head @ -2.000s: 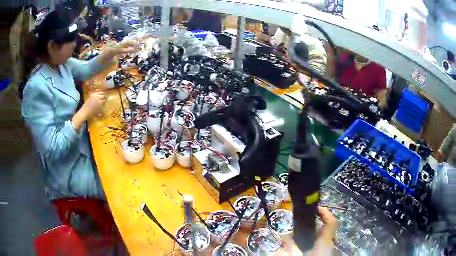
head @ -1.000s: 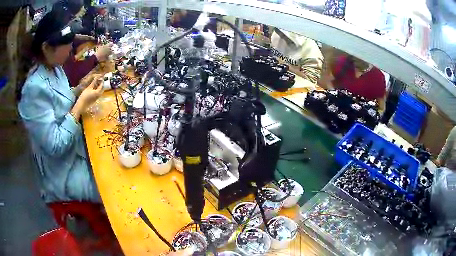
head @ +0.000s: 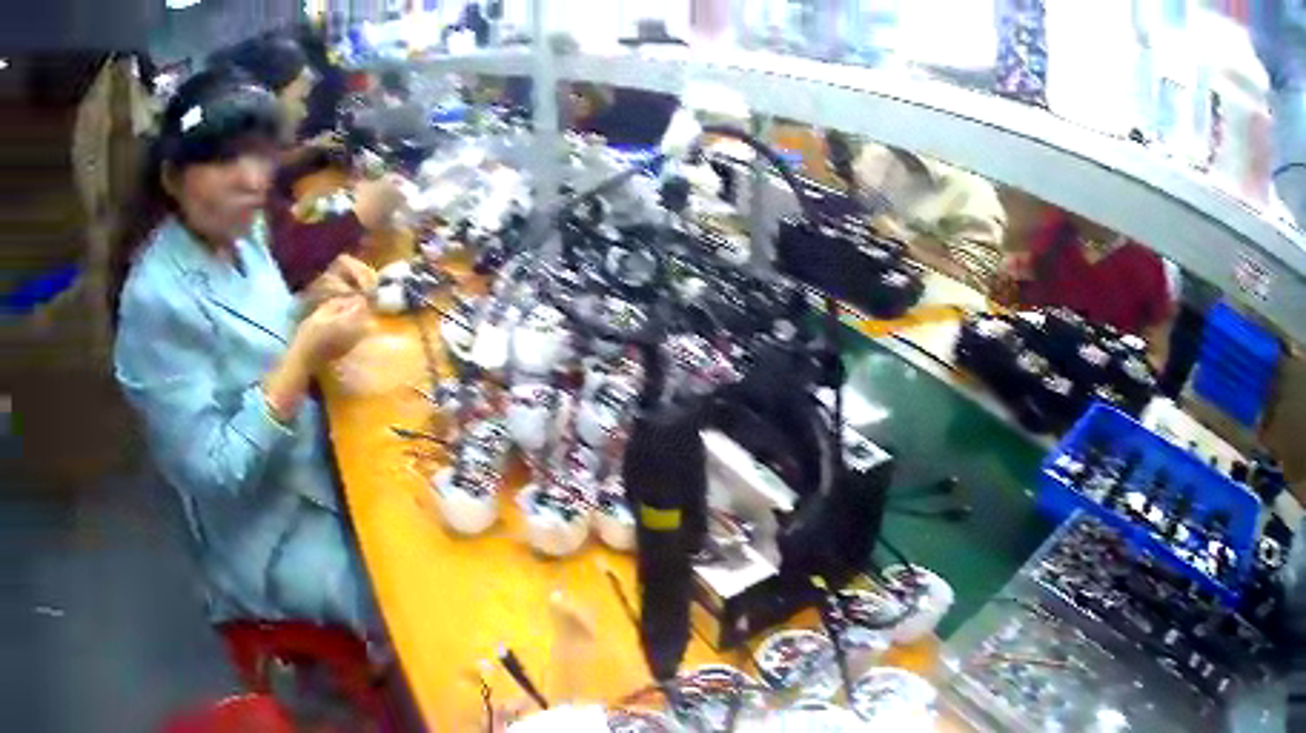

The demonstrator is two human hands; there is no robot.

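Observation:
The black electric screwdriver [head: 668,537] with a yellow label stands upright in the middle, its lower end over the white round housings. No hand is seen around it. The nearest housings [head: 796,660] stand open with boards and wires inside, along the bottom edge; the lowest are cut off. A black cable end [head: 519,676] lies on the bench to their left. A pale blur shows on the bench left of the screwdriver; I cannot tell what it is. Neither my left hand nor my right hand can be made out.
A boxy black-and-white device [head: 745,537] stands behind the screwdriver. More wired housings [head: 556,518] crowd the bench further back. A blue bin [head: 1153,494] and a clear tray [head: 1067,652] with small parts are at right. A person in light blue [head: 236,415] sits at left.
My right hand, beside the screwdriver two seconds ago, is out of sight. The screwdriver first moved left to above the nearest housings. The view has since shifted, moving everything right and lower.

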